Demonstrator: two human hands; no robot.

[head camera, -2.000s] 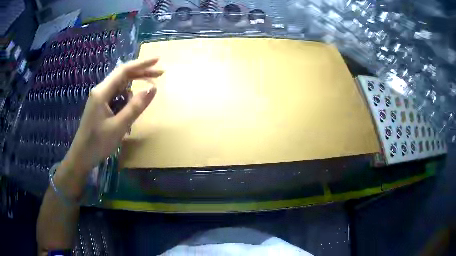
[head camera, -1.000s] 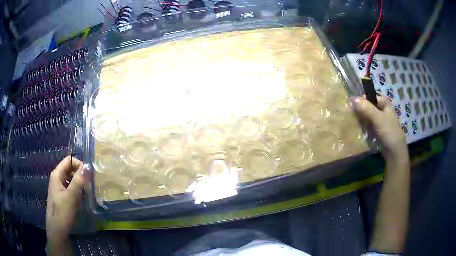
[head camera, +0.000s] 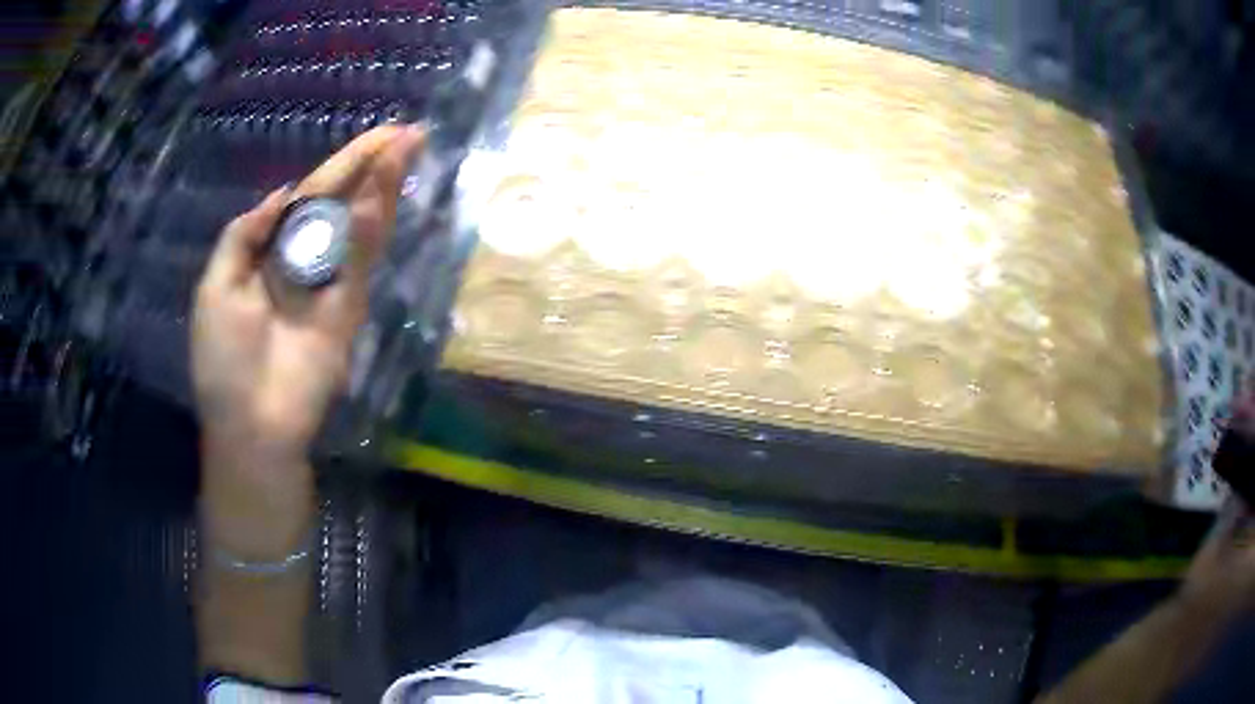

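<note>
My left hand (head camera: pixel 282 303) is palm up beside the left edge of the front tray and holds a small round speaker (head camera: pixel 311 241), its shiny pale centre facing up. The clear blister tray (head camera: pixel 826 369) lies over a tan sheet, with round pockets showing and strong glare across its middle. No speakers show in its pockets. My right hand (head camera: pixel 1224 550) is at the far right, cut off by the picture's edge and blurred. It holds a black probe (head camera: pixel 1236 465), only part of which shows.
The supply tray (head camera: pixel 317 66) with packed rows of dark discs and red wires is at the upper left, blurred. A white sheet with small dark round marks (head camera: pixel 1195 330) is at the right. Yellow tape (head camera: pixel 771 535) edges the bench in front of me.
Both hands have let go of the clear tray, which now lies further right in view. My left hand has turned palm up with a speaker in it. My right hand has moved right and down.
</note>
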